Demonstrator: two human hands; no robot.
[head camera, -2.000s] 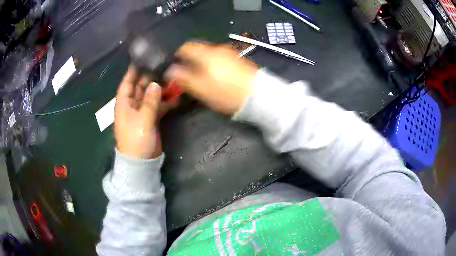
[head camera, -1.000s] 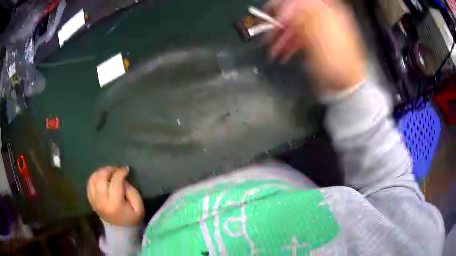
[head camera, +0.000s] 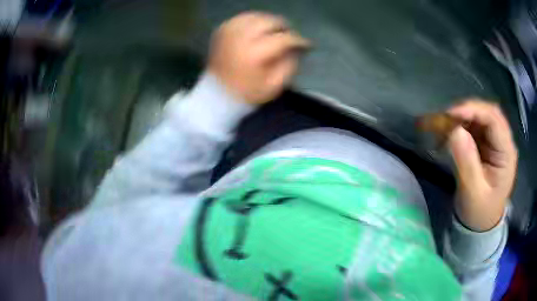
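Note:
The whole view is blurred by motion. My left hand (head camera: 253, 59) is at the upper centre left, above the dark green bench top, with its fingers curled together. Whether it holds anything small is too blurred to tell. My right hand (head camera: 483, 161) is at the right, with thumb and fingers closed on a small brown-orange thing (head camera: 437, 123). That thing sticks out to the left of the fingertips, and its exact kind is unclear. My hands are well apart.
The dark green bench top (head camera: 359, 64) runs across the top, its front edge close to my body. Blurred pale, thin shapes lie at the upper right. A blue patch, likely the stool (head camera: 505, 273), is at the lower right. The left side is an unclear blur.
The view has swung round. My left hand has risen from the lower left to the upper centre left. My right hand is lower, with a brown-orange thing now in it.

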